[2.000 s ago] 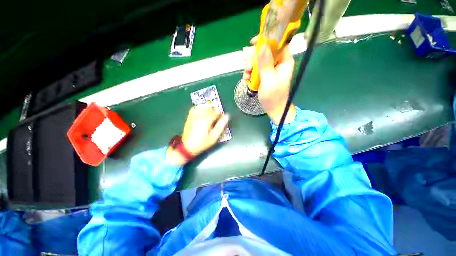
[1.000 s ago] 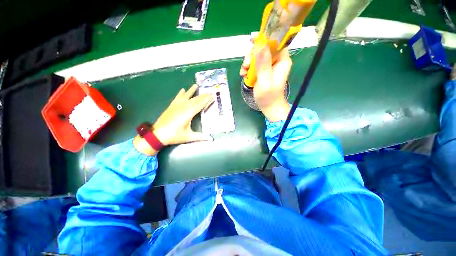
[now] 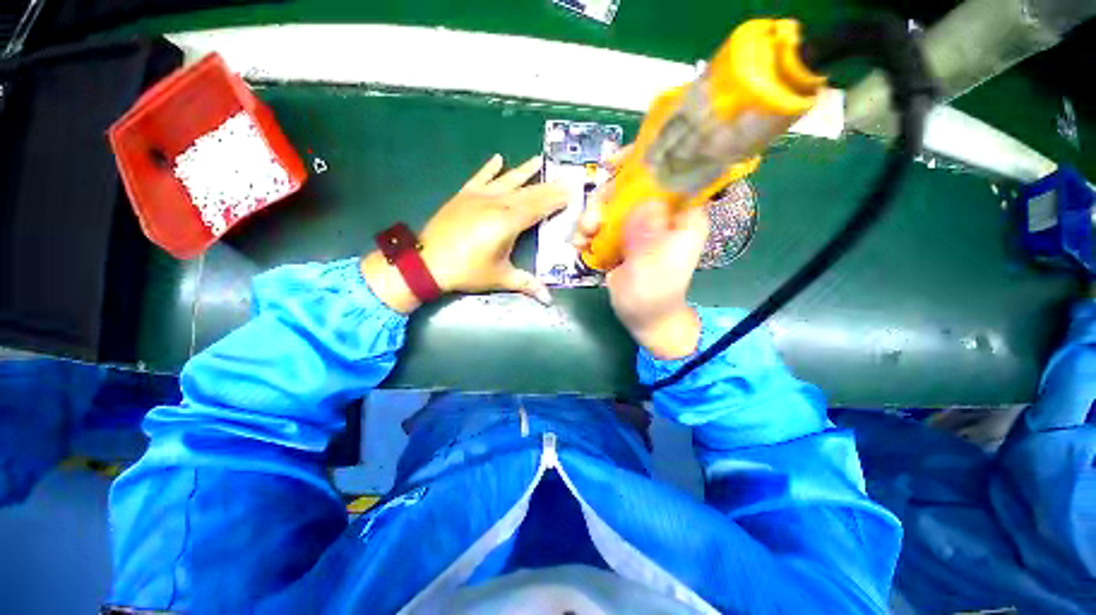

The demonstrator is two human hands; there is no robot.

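Observation:
A flat white and silver phone assembly (image 3: 565, 228) lies on the green bench in front of me, circuitry at its far end. My left hand (image 3: 481, 231) rests at its left side with fingers apart, fingertips over its edge; a dark red band is on the wrist. My right hand (image 3: 655, 258) grips the yellow electric screwdriver (image 3: 703, 126), tilted, its lower end at the phone's near right part. The tip is hard to see. The round screw dish (image 3: 731, 224) is right of the phone, partly hidden by the right hand and the tool.
A red bin (image 3: 155, 190) with small white parts stands left, beside a black tray (image 3: 72, 204). A blue bin (image 3: 1058, 214) is far right. A white rail (image 3: 421, 63) edges the bench, with a green belt beyond. The black cord (image 3: 841, 246) loops over my right forearm. A blue sleeve shows far right.
The screwdriver and right hand have moved from the dish onto the phone. The left hand has stayed beside the phone. The view has shifted, and the bench appears higher in the picture.

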